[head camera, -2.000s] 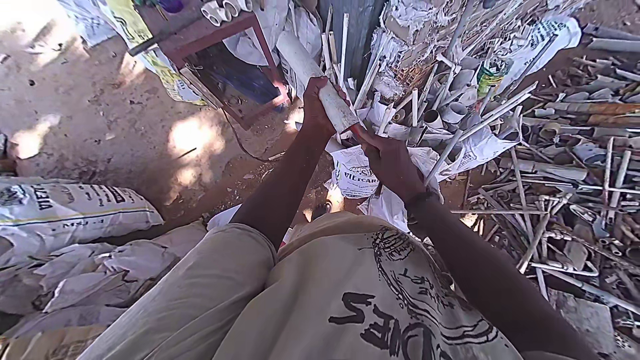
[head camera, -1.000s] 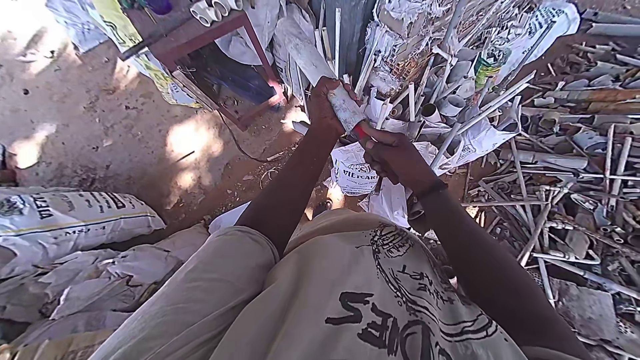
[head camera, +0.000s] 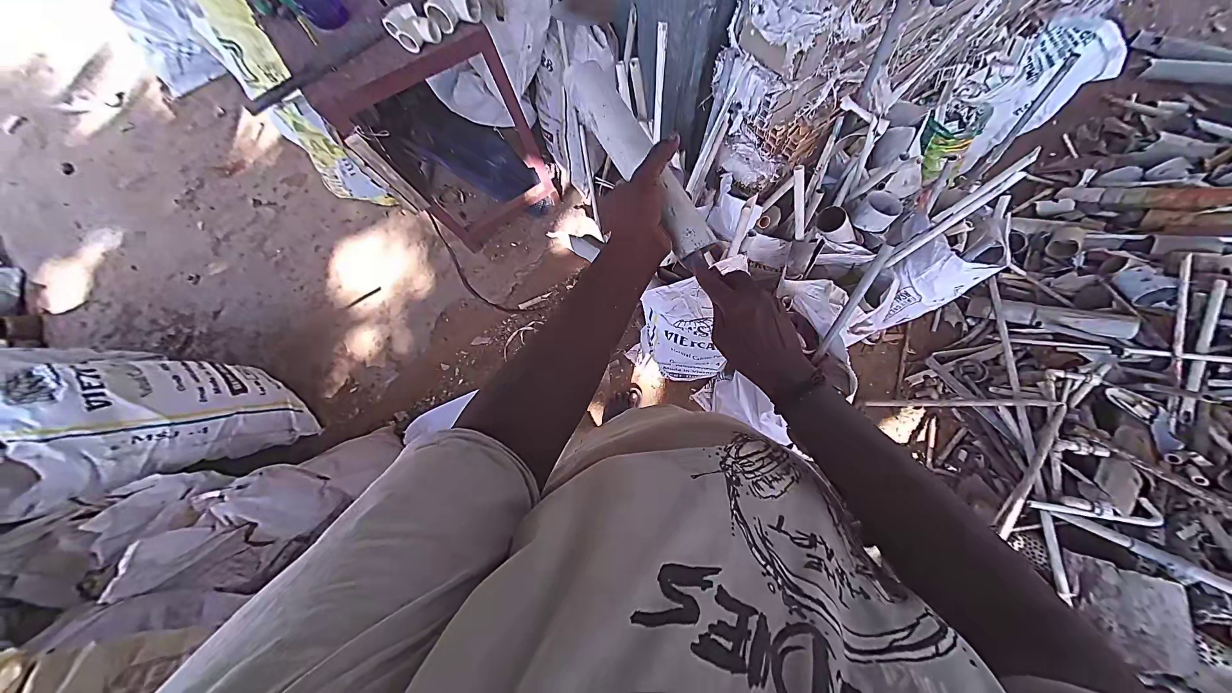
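Note:
A pale plastic pipe (head camera: 611, 115) slants down from the upper middle of the view, and my left hand (head camera: 640, 207) is closed around its lower part with the thumb on top. At the pipe's lower end is my right hand (head camera: 746, 322), its fingers curled round a narrow tool whose dark blade-like part shows at the pipe's mouth. The tool's handle is mostly hidden in the hand, so its kind cannot be told. Below the hands stands a white woven sack (head camera: 681, 332) bearing print.
A reddish metal frame (head camera: 404, 72) with short white pipe pieces (head camera: 423, 24) stands at upper left. Cut pipes (head camera: 1049, 318) lie heaped on the right. Full printed sacks (head camera: 154, 409) lie at left. Long thin pipes (head camera: 924, 231) jut from an open sack beside my right hand.
The reddish part seen between the hands one and two seconds ago no longer shows; a dark blade-like part shows there. My left hand still grips the pipe.

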